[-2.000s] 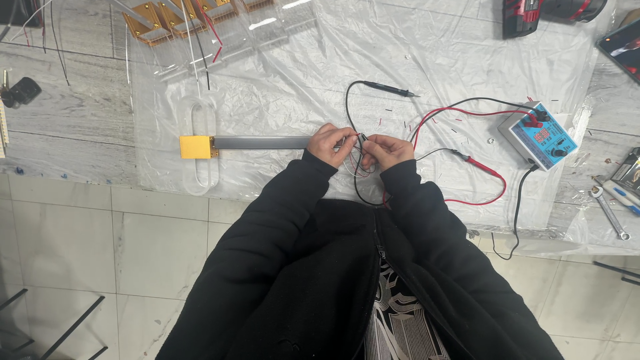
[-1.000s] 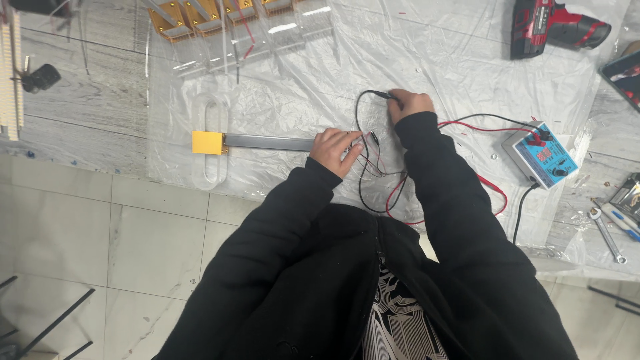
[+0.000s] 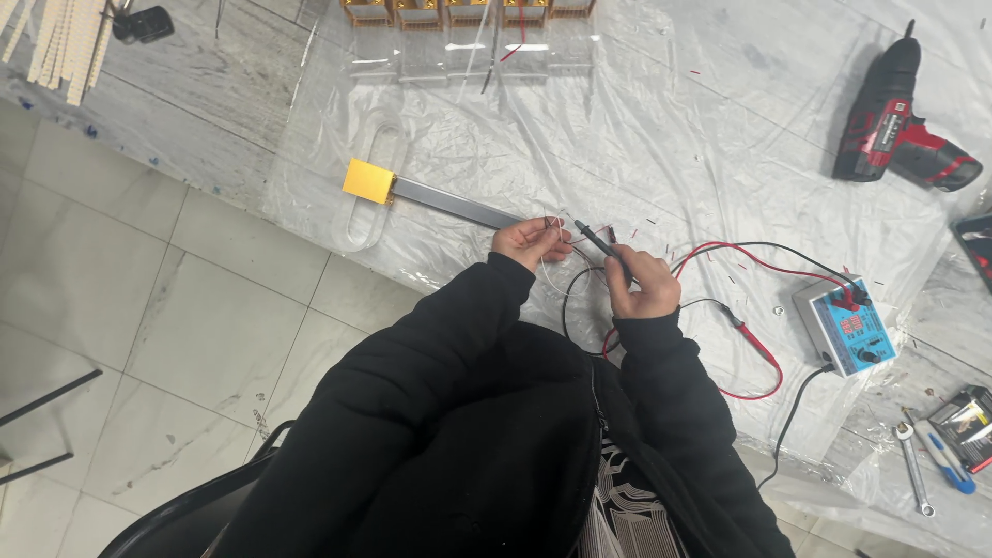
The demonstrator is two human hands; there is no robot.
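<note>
My left hand (image 3: 533, 242) pinches a thin white wire (image 3: 552, 279) near the end of a grey metal bar (image 3: 457, 205). The bar's far end meets a yellow square block (image 3: 368, 181), which lies across a clear oval loop (image 3: 358, 221). In my right hand (image 3: 643, 280) is a black test probe (image 3: 597, 239), its tip close to the wire at my left fingers; contact cannot be told. A red test probe (image 3: 756, 343) lies to the right. Red and black leads run to a blue-faced tester (image 3: 849, 325) with a lit red display.
Plastic sheeting (image 3: 697, 139) covers the table. A cordless drill (image 3: 899, 128) lies at the upper right, a combination wrench (image 3: 916, 469) and a utility knife (image 3: 944, 456) at the lower right. Gold-coloured brackets (image 3: 471, 12) on clear pieces sit at the top. Wire scraps are scattered about.
My right hand has picked up the black probe, which lay on the sheet at first, and brought it down beside my left hand. The view has moved closer and turned.
</note>
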